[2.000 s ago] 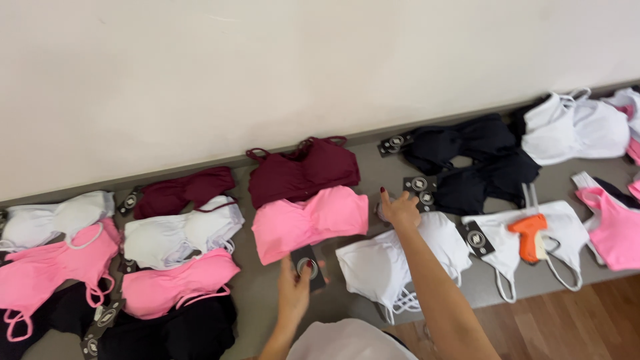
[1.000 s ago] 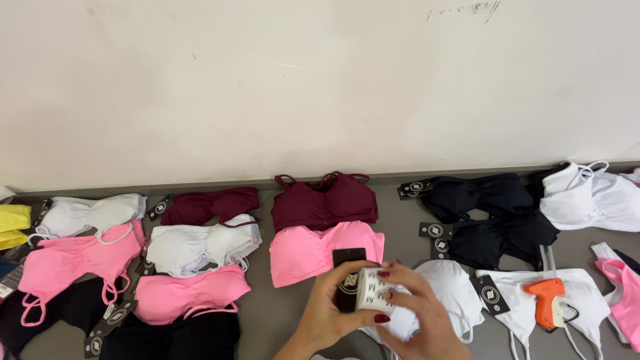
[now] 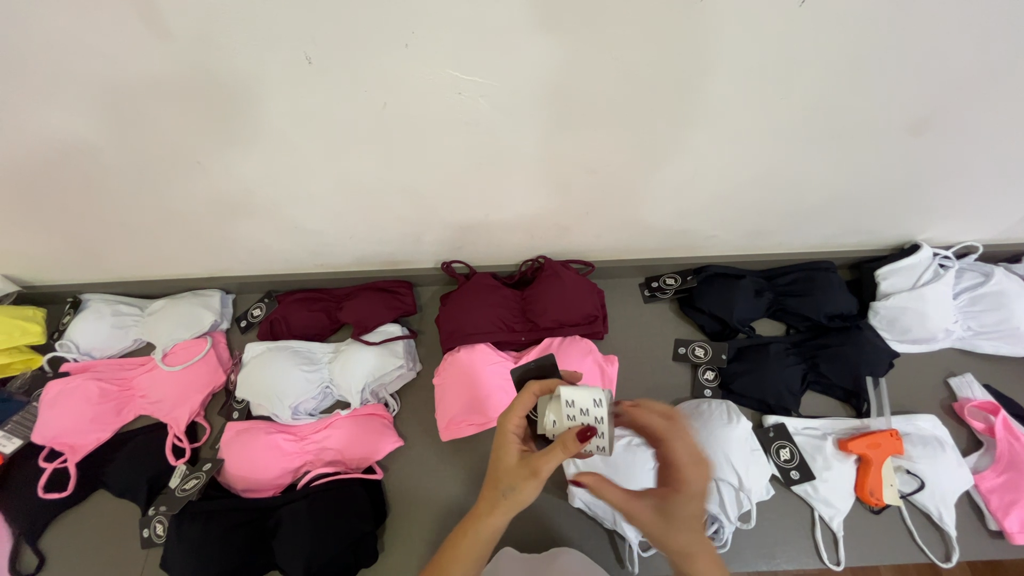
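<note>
My left hand (image 3: 524, 448) holds a roll of white size stickers (image 3: 584, 416), each printed with a letter M, with the thumb across its front. A black hang tag (image 3: 536, 371) sticks up from behind the roll, held in the same hand. My right hand (image 3: 660, 472) is blurred, its thumb and fingers apart at the roll's right side; whether a sticker is on its fingertips cannot be told. Behind my hands lie a pink bikini top (image 3: 472, 388) and a burgundy one (image 3: 524, 308). Below them, partly hidden, is a pile of white tops (image 3: 720, 448).
An orange tagging gun (image 3: 872, 464) lies on a white top (image 3: 780, 428) at the right. Black tops (image 3: 800, 368) with hang tags are behind it. On the left are white, pink (image 3: 308, 448), burgundy and black (image 3: 276, 524) tops. A pale wall (image 3: 512, 136) rises behind the grey table (image 3: 448, 496).
Two seconds ago my hands were apart over the table; they came together around the sticker roll. Since one second ago, my right hand has moved off the roll's face to its right side.
</note>
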